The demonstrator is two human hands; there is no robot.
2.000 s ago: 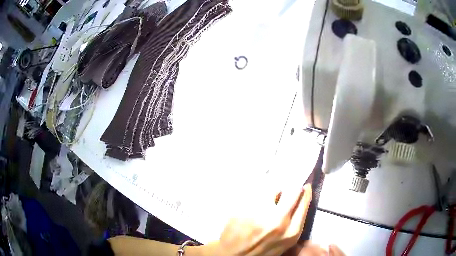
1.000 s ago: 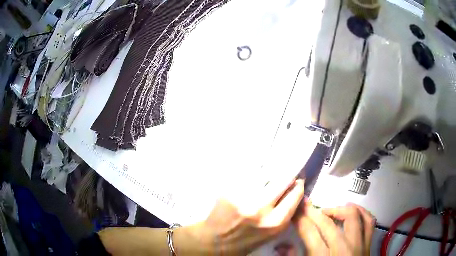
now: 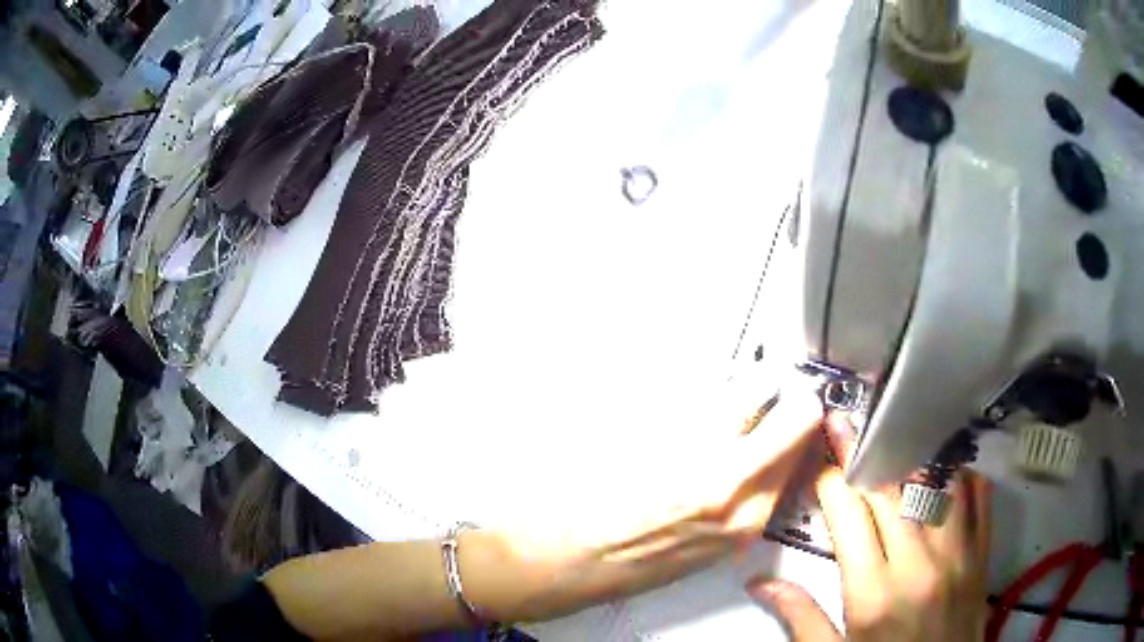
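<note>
A dark brown fabric piece (image 3: 798, 504) lies under and between my hands, just below the metal presser foot (image 3: 841, 394) of the white sewing machine (image 3: 935, 238). My left hand (image 3: 728, 495) lies at the piece's left side, its fingers towards the foot. It is overexposed, so its grip cannot be made out. My right hand (image 3: 910, 552) lies over the piece's right side with the thumb apart and a fingertip close to the foot. Part of the right hand is behind the machine head and its knobs.
A fanned stack of brown pieces (image 3: 376, 276) lies at upper left, with a crumpled brown heap (image 3: 282, 138) beyond it. Tangled scraps (image 3: 169, 251) lie along the table's left edge. Red-handled scissors (image 3: 1048, 589) and a ribbed knob (image 3: 926, 504) are at right.
Both hands have moved up and right, closer to the presser foot. The right hand has spread, its thumb apart. Less of the brown piece shows below the foot. The view has shifted slightly.
</note>
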